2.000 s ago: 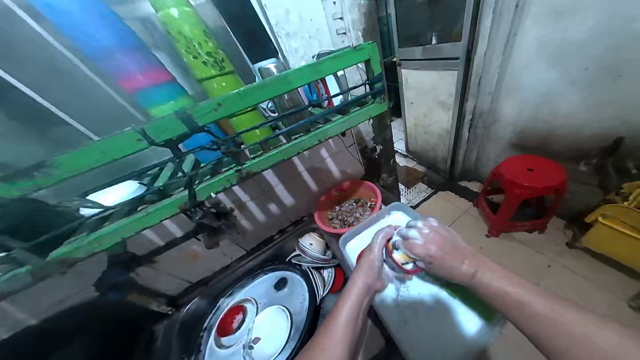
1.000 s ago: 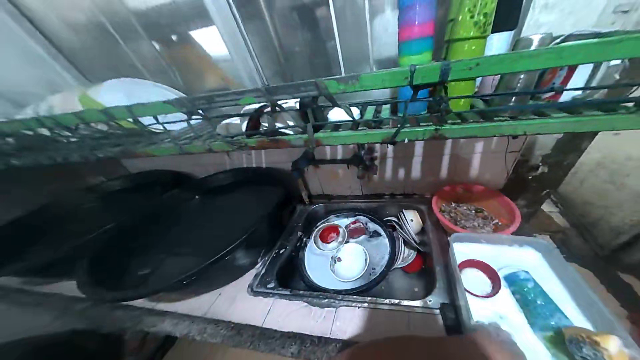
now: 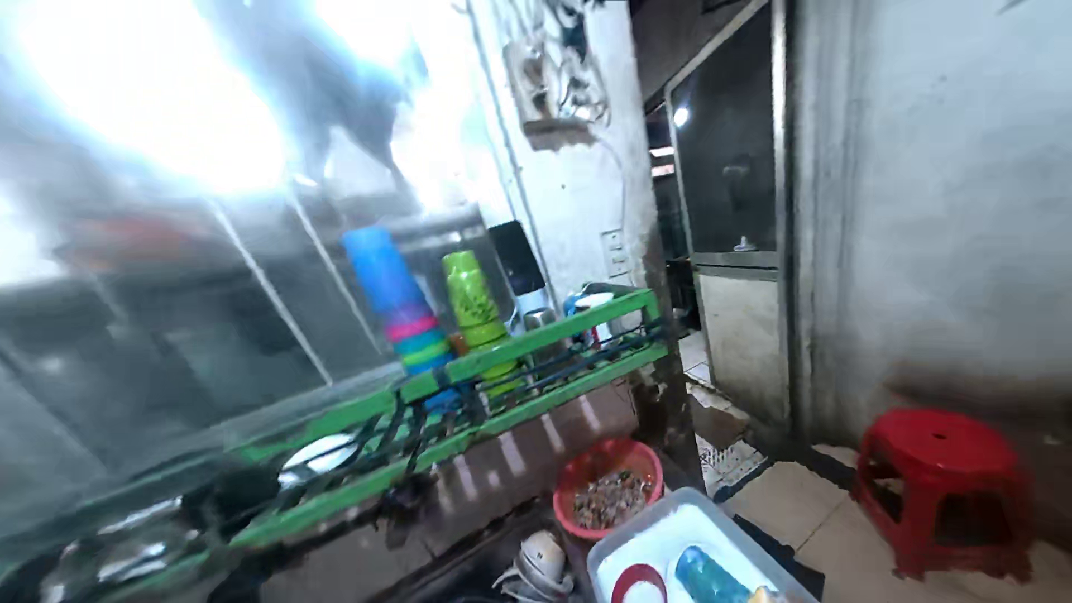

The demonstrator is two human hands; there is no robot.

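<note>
Neither of my hands shows clearly; a small tan patch at the bottom edge beside the blue-green bottle is too little to identify. A clear plastic tub (image 3: 615,548) at the bottom holds whitish, soapy-looking contents. In it lie a red-rimmed round dish (image 3: 639,578) and the blue-green bottle (image 3: 708,578), which looks like plastic. Against the tub's back left stands a red plastic basin (image 3: 565,502) with small mixed pieces inside. Stacked bowls or cups (image 3: 540,563) sit to the left, partly cut off by the frame.
A green metal rack (image 3: 536,343) crosses above, holding stacked blue cups (image 3: 385,276), green cups (image 3: 469,293) and a white dish (image 3: 318,456). A red plastic stool (image 3: 942,486) stands on the tiled floor at right, near a metal-framed door (image 3: 741,335).
Two seconds ago both hands were over the tub, handling a soapy item; now they are out of clear view. The view has swung up and right since one second ago.
</note>
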